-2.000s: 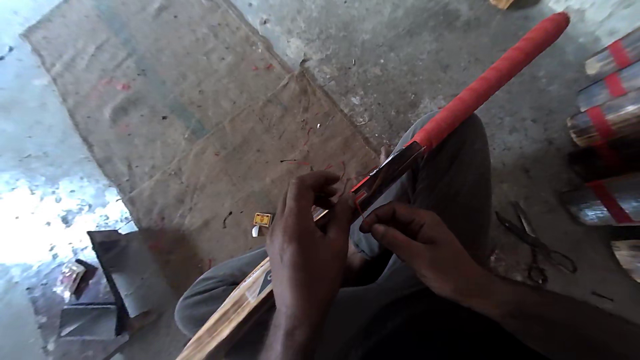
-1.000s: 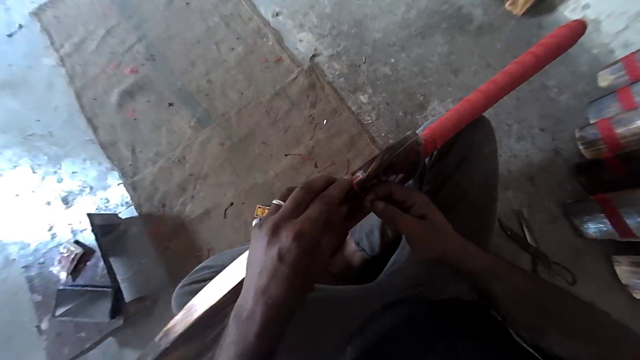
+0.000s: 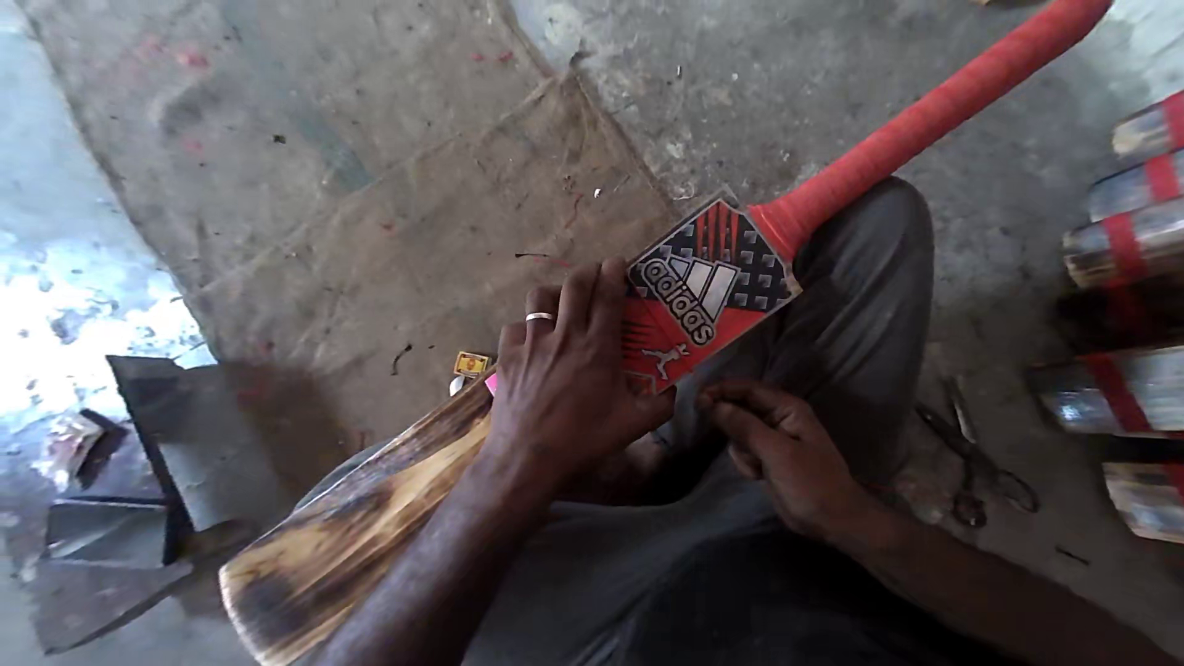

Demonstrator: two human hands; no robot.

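Observation:
A wooden cricket bat [image 3: 370, 527] lies slantwise across my lap, its red-wrapped handle [image 3: 934, 116] pointing to the upper right over one knee. On the upper blade, an Adidas sticker [image 3: 708, 277] in red and black faces up. My left hand [image 3: 564, 379], with a ring on one finger, grips the blade across its width just below the sticker's top part. My right hand [image 3: 777, 439] is beside the blade's near edge, apart from it, thumb and fingertips pinched together. Whether something thin is between those fingertips cannot be made out.
Scissors [image 3: 976, 462] lie on the floor at the right, near several stacked bat pieces with red bands [image 3: 1124, 245]. A burlap cloth [image 3: 444, 213] covers the floor ahead, with a small yellow matchbox [image 3: 472, 363] on it. Dark folded sheets [image 3: 222, 453] are at the left.
The bat has been turned, so its stickered face now shows upward. My right hand has come away from the blade, where both hands were close together before.

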